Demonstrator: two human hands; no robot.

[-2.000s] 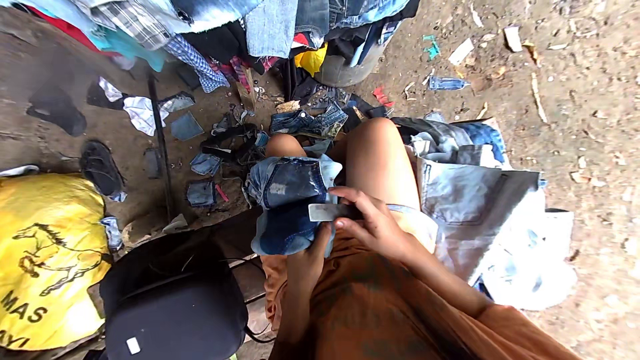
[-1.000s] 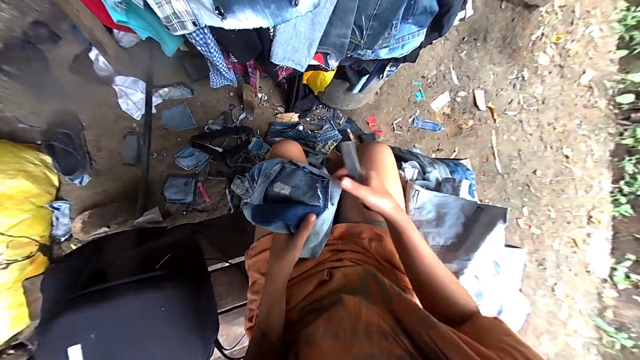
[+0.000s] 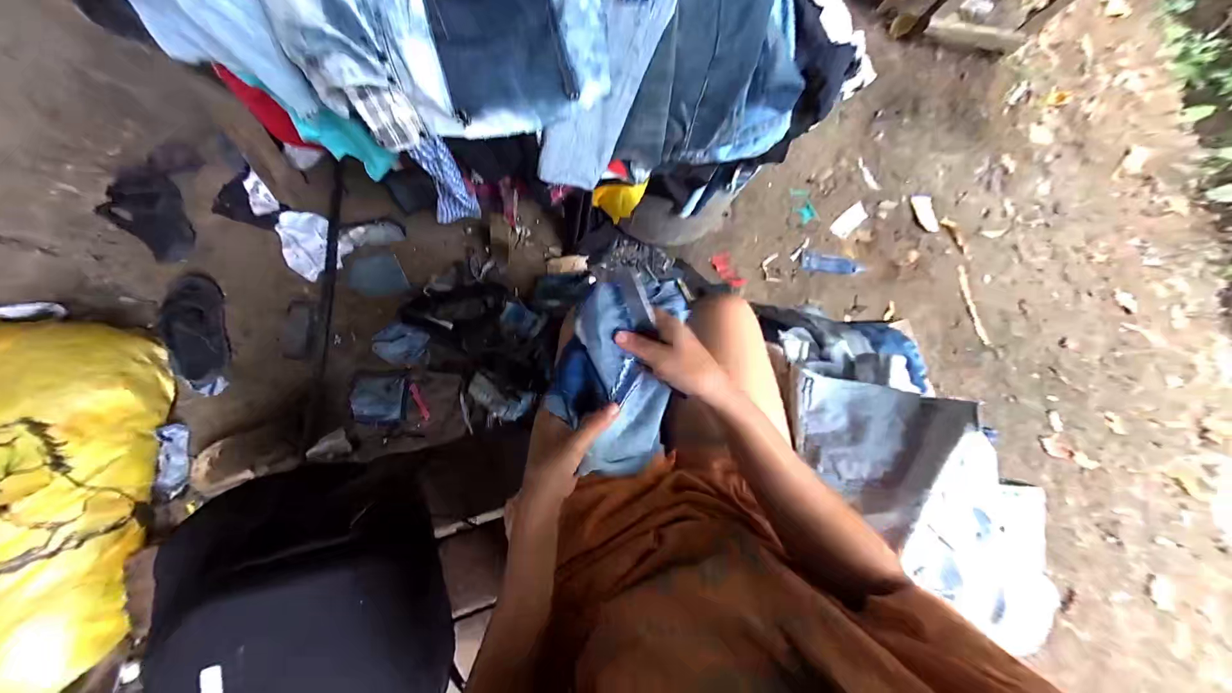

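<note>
A piece of blue denim lies over my lap, partly folded, with a darker blue patch at its left side. My left hand grips the lower left edge of the denim, thumb on top. In my right hand is a flat grey metal blade, which points up and away from me over the cloth; its handle is hidden by my fingers, so I cannot tell which tool it is. The right fingertips rest on or just above the denim.
Jeans and other clothes hang in a heap ahead. Denim scraps litter the dirt ground. A black seat or bag and a yellow sack lie to the left; a box with denim stands at the right.
The denim has been turned or refolded on my lap. My right hand has moved with the blade from the right side of the cloth to over it.
</note>
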